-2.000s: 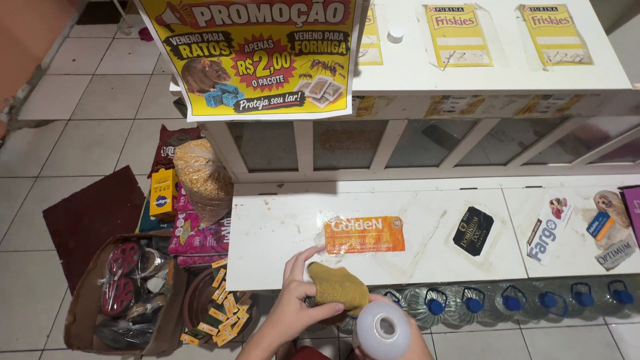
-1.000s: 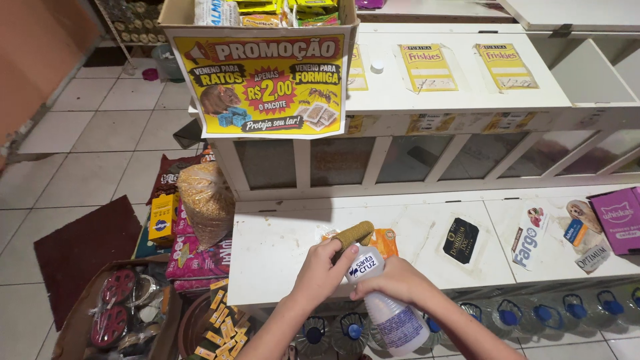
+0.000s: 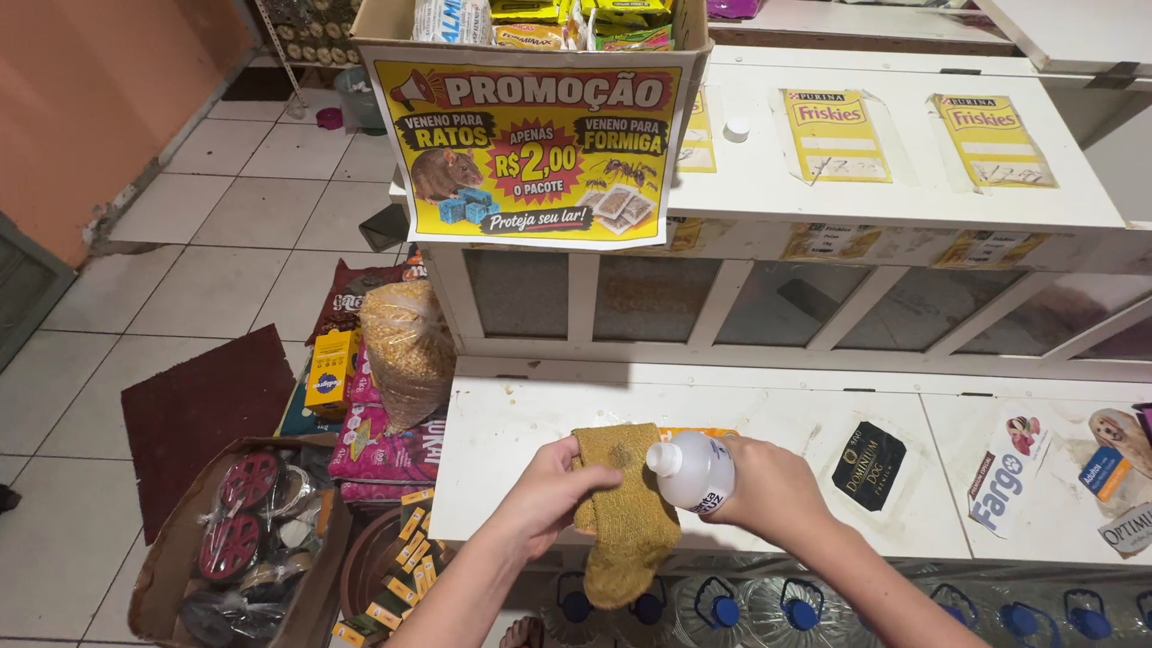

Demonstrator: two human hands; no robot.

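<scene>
My left hand (image 3: pixel 551 490) holds a mustard-yellow cloth (image 3: pixel 630 504) by its upper left part, thumb on top; the cloth hangs down over the front edge of the lower white counter (image 3: pixel 792 423). A darker wet-looking spot shows near the cloth's top. My right hand (image 3: pixel 774 490) grips a translucent plastic bottle (image 3: pixel 697 468) of clear-looking contents, tilted with its white neck toward the cloth. Whether liquid flows out cannot be seen. A small white cap (image 3: pixel 736 130) lies on the upper white counter (image 3: pixel 765 198). Part of an orange sticker (image 3: pixel 693 434) shows behind the bottle.
A cardboard box of packets (image 3: pixel 693 27) with a yellow sign (image 3: pixel 540 144) stands on the upper counter. Large water jugs (image 3: pixel 792 607) line the space below. At left are a bag of corn (image 3: pixel 409 360), a yellow box (image 3: pixel 330 373) and an open carton (image 3: pixel 157 567).
The cloth has gone from bunched up to hanging down in my left hand. The bottle, upright-looking a second ago, is tipped toward the cloth in my right hand.
</scene>
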